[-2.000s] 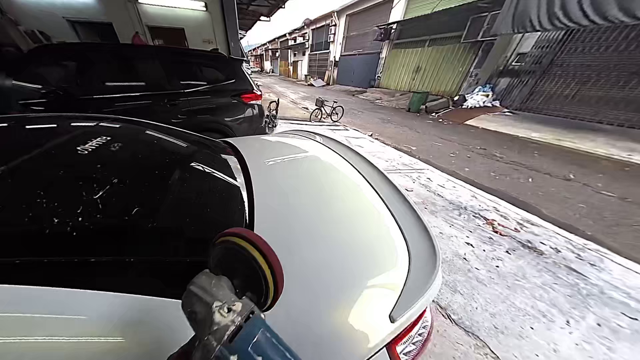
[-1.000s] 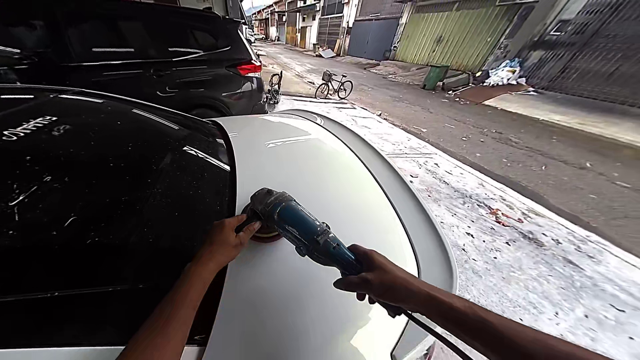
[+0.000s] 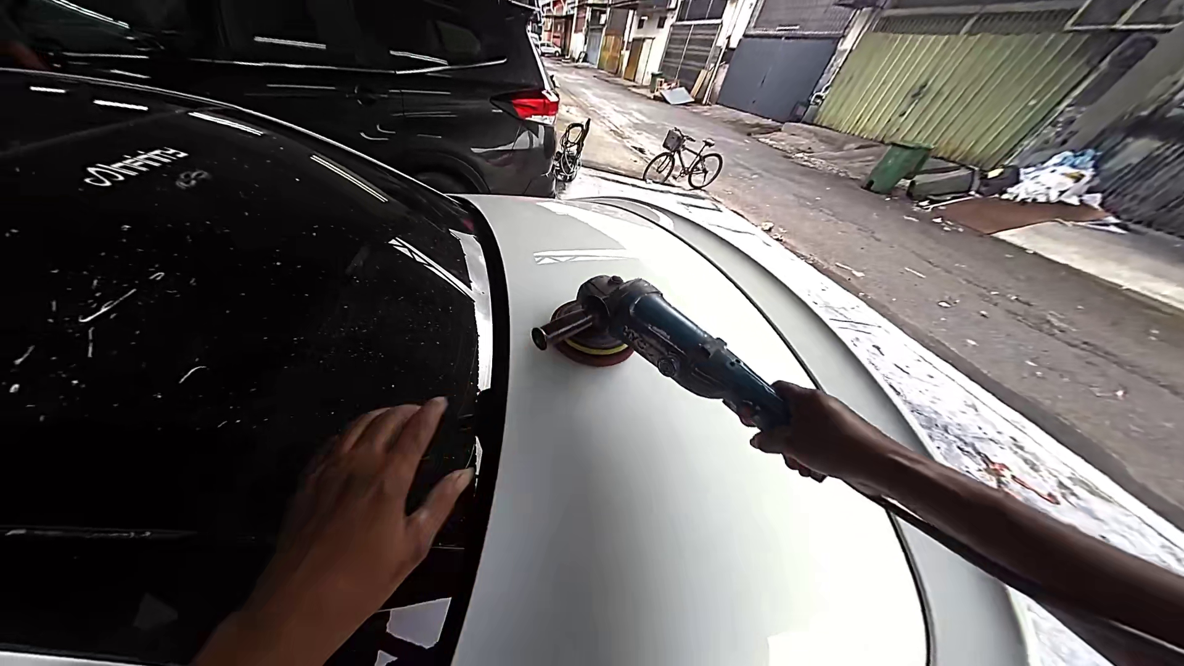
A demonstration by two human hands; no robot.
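Note:
A blue corded rotary polisher [image 3: 684, 347] rests with its dark red and yellow pad [image 3: 592, 350] on the white trunk lid [image 3: 592, 518] of a car. My right hand [image 3: 800, 430] grips the rear end of its body, and the cord runs back beneath my forearm. The short side handle [image 3: 562, 328] points left with no hand on it. Over the dark rear window [image 3: 231, 370], beside the lid's edge, my left hand [image 3: 379, 481] is held with its fingers apart and nothing in it. Whether it touches the glass I cannot tell.
A black car [image 3: 370, 92] stands close beyond the white one. Along the lid's rear edge runs a grey spoiler [image 3: 860, 398]. Farther off are a bicycle [image 3: 683, 162], a green bin [image 3: 897, 168], a rubbish pile [image 3: 1054, 178] and shuttered buildings beside the road [image 3: 971, 287].
My left hand has let go near the polisher's head and moved back toward me over the rear window. Two seconds ago the polisher's pad was raised and facing sideways; now it lies on the lid.

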